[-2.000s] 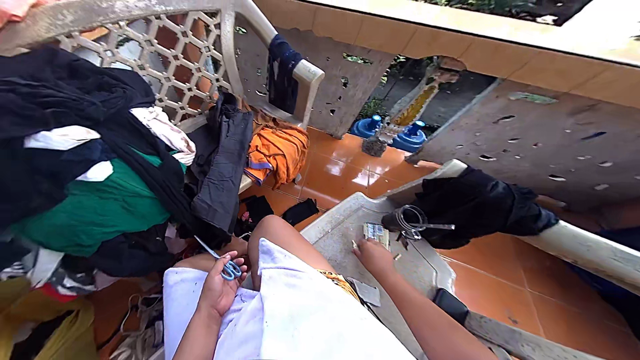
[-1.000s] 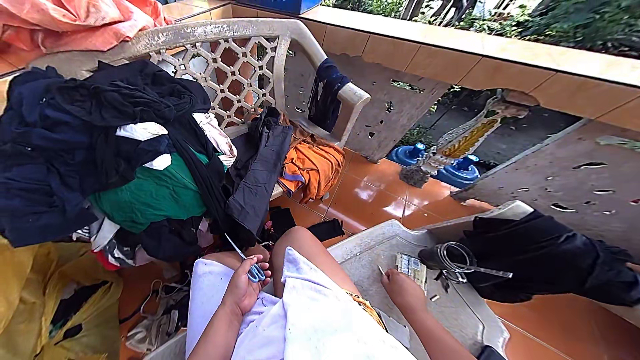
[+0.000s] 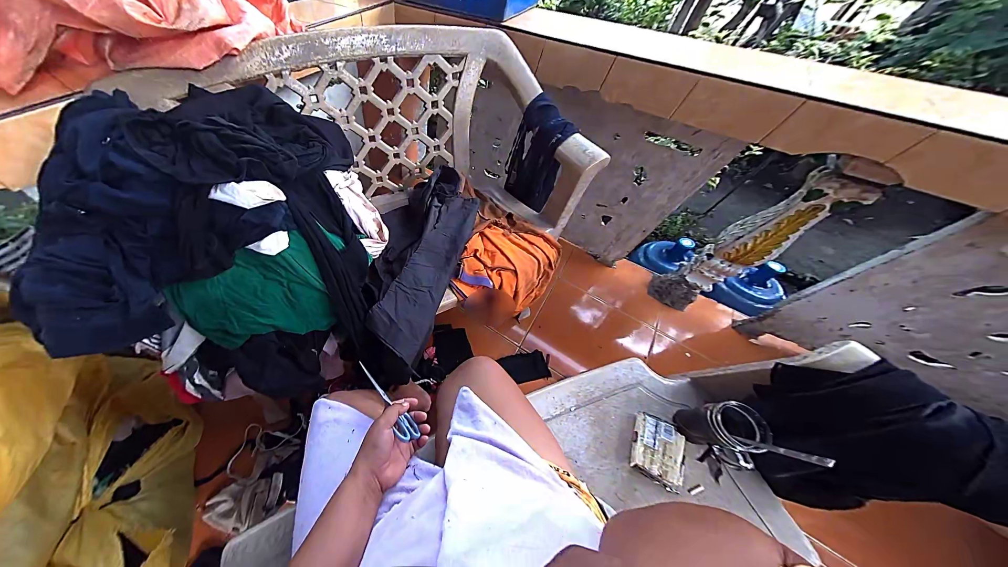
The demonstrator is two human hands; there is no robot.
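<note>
My left hand (image 3: pixel 386 449) rests over the white cloth (image 3: pixel 504 488) on my lap and holds scissors (image 3: pixel 406 428) by their blue handles, the metal blades pointing up and left. Part of my right arm (image 3: pixel 693 535) shows blurred at the bottom edge; its hand cannot be made out. Right of my lap, on the plastic chair seat (image 3: pixel 587 402), lie a worn pack with printing (image 3: pixel 658 451) and a small pale stub (image 3: pixel 696 489). A coiled clear tube or cable (image 3: pixel 736 429) lies beside them, against black cloth (image 3: pixel 866 433).
A large heap of dark and green clothes (image 3: pixel 252 291) covers the left of a plastic bench (image 3: pixel 472 87), with orange cloth (image 3: pixel 512 260) at its right. Yellow sacking (image 3: pixel 47 425) lies at far left. Blue water jugs (image 3: pixel 748 291) stand beyond the broken wall panel.
My right hand has left the pack on the seat, and my right arm now shows only at the bottom edge. My left hand still holds the scissors.
</note>
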